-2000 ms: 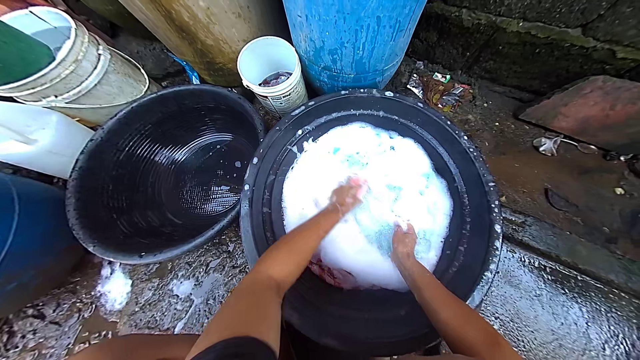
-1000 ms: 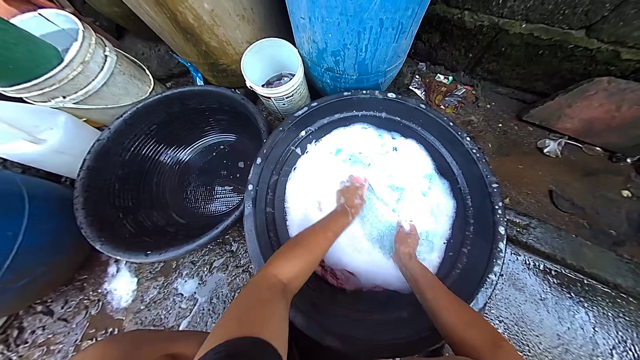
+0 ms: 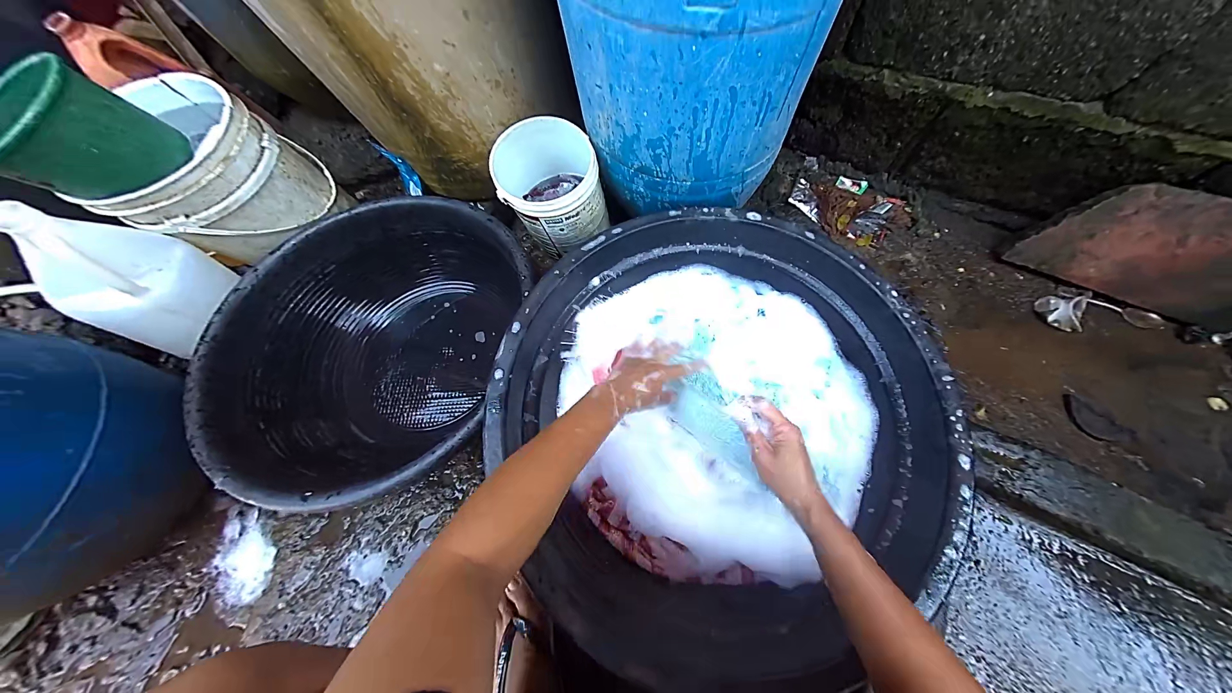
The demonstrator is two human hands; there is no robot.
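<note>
Thick white suds fill the middle of a large round black basin. My left hand, slightly blurred, is over the suds left of centre, with a bit of pink-red showing beside its fingers. My right hand grips the edge of a pale green, wet cloth that stretches between the two hands. Whether my left hand also holds this cloth is unclear. Dark red patterned fabric shows at the lower left edge of the foam. The rest of what lies beneath the suds is hidden.
A second black basin touches the first on its left. Behind stand a small white bucket, a blue drum and a tan drum. At the left are a white jug, a stained bucket and a dark blue drum.
The hands have shifted within the suds, my left hand turning more sideways. The pale green cloth shows more plainly between them, and more of the dark red fabric is uncovered.
</note>
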